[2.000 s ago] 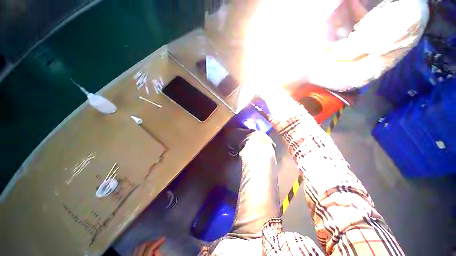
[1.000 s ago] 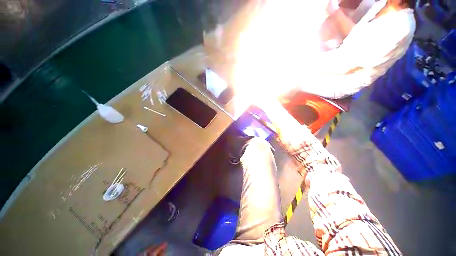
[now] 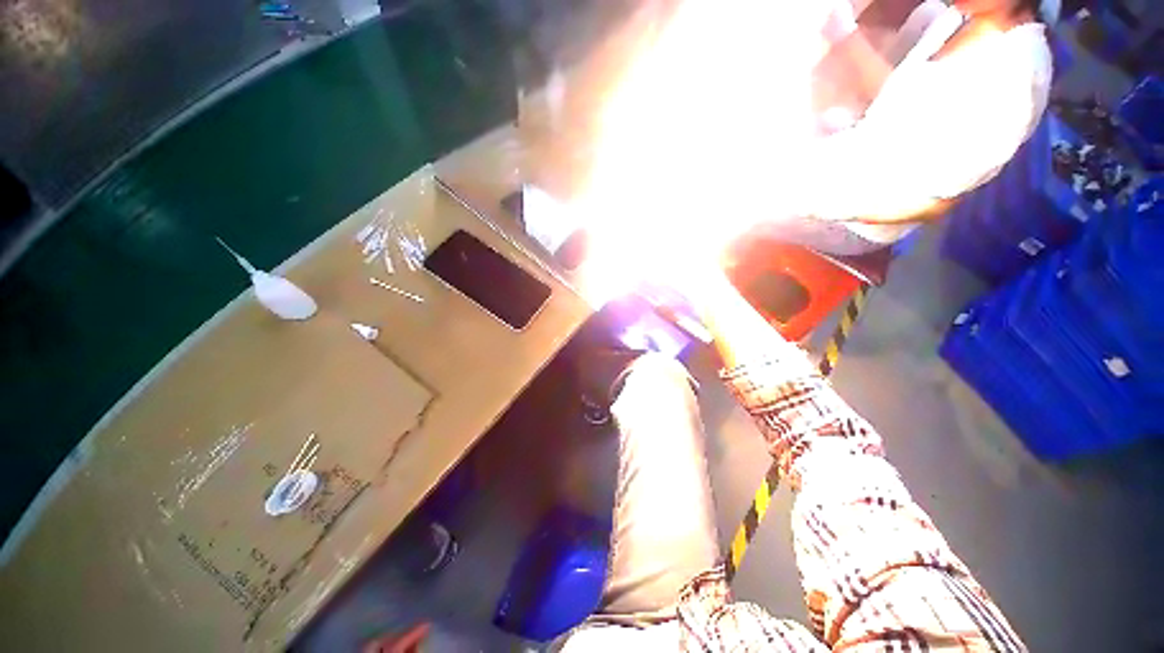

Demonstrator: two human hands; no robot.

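Observation:
My right arm in a plaid sleeve reaches up from the lower right. My right hand (image 3: 728,322) is washed out by strong glare near a blue bin (image 3: 656,334) beside the bench corner; its fingers and anything in them cannot be made out. My left hand (image 3: 401,639) shows only as blurred fingertips cut off by the bottom edge; its hold cannot be told. On the tan bench lie a white squeeze bottle (image 3: 283,296), a black phone (image 3: 488,278), a small white cap (image 3: 365,332), and a white dish (image 3: 292,492) with thin sticks resting in it.
A green conveyor (image 3: 166,236) curves along the bench's far side. Small white pieces (image 3: 391,241) lie by the phone. An orange-red stool (image 3: 798,291) and a white-sleeved person (image 3: 951,128) are beyond my right hand. Blue bins (image 3: 1066,351) stand right; another blue bin (image 3: 558,574) is below the bench.
The view has shifted, so the bench items sit slightly lower in the picture. My right arm still reaches into the glare. My left fingertips show less than two seconds ago.

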